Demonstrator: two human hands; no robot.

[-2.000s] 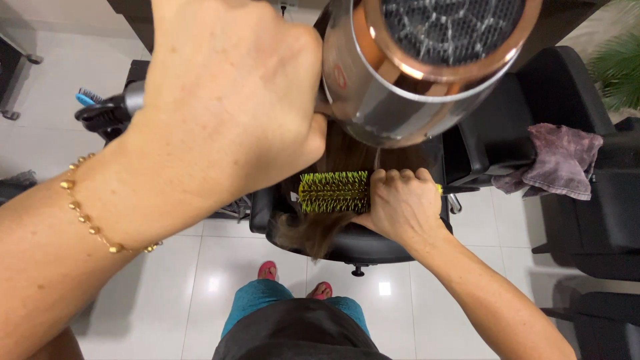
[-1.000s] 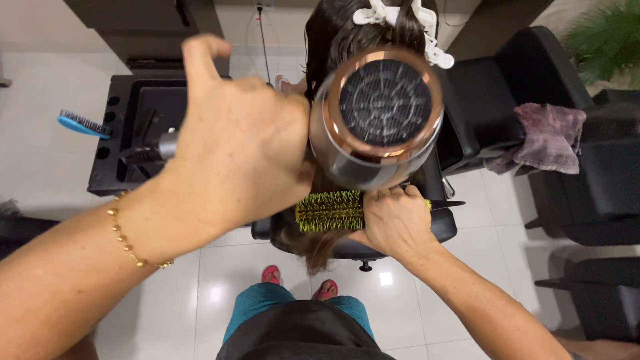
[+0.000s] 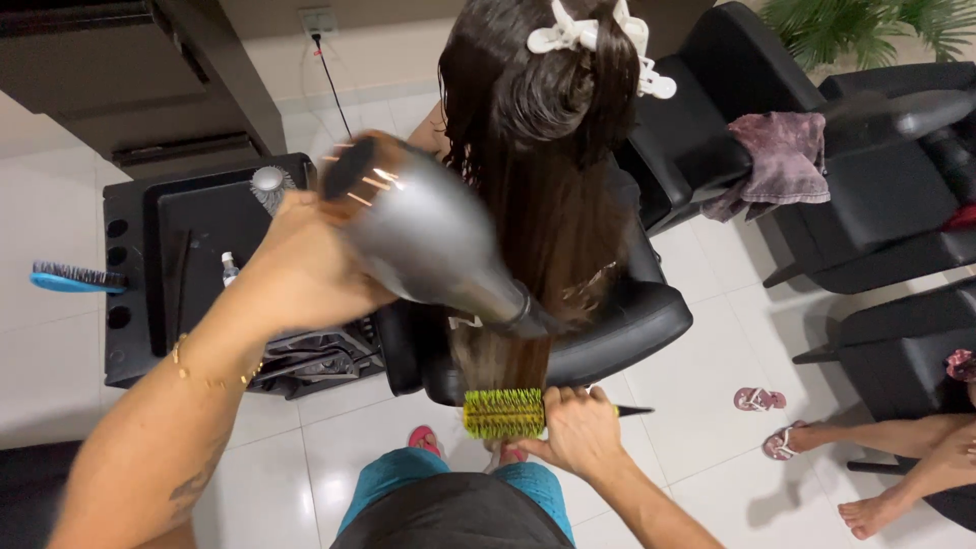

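My left hand [image 3: 320, 267] grips a grey hair dryer [image 3: 427, 221] with copper trim, its narrow nozzle pointing down and right at a seated person's long dark hair [image 3: 526, 206]. Below the dryer, my right hand [image 3: 583, 427] is closed on a round hairbrush [image 3: 504, 413] with yellow-green bristles and a black handle tip. The lower lengths of the hair reach the bristles. White hair clips [image 3: 583, 34] hold up hair at the crown. The dryer is slightly blurred, and its handle is mostly hidden by my left hand.
At left stands a black salon trolley [image 3: 130, 343] with a blue brush [image 3: 78, 277], another round brush [image 3: 271, 187] and a small bottle [image 3: 229, 268]. The chair's black backrest [image 3: 633, 335] is behind the hair. At right are black armchairs, a stained towel [image 3: 785, 164] and another person's legs [image 3: 862, 438].
The dryer has swung from upright over the brush to a slant on the left, its nozzle now showing. My right hand and the round brush have moved down the hair, away from the chair back.
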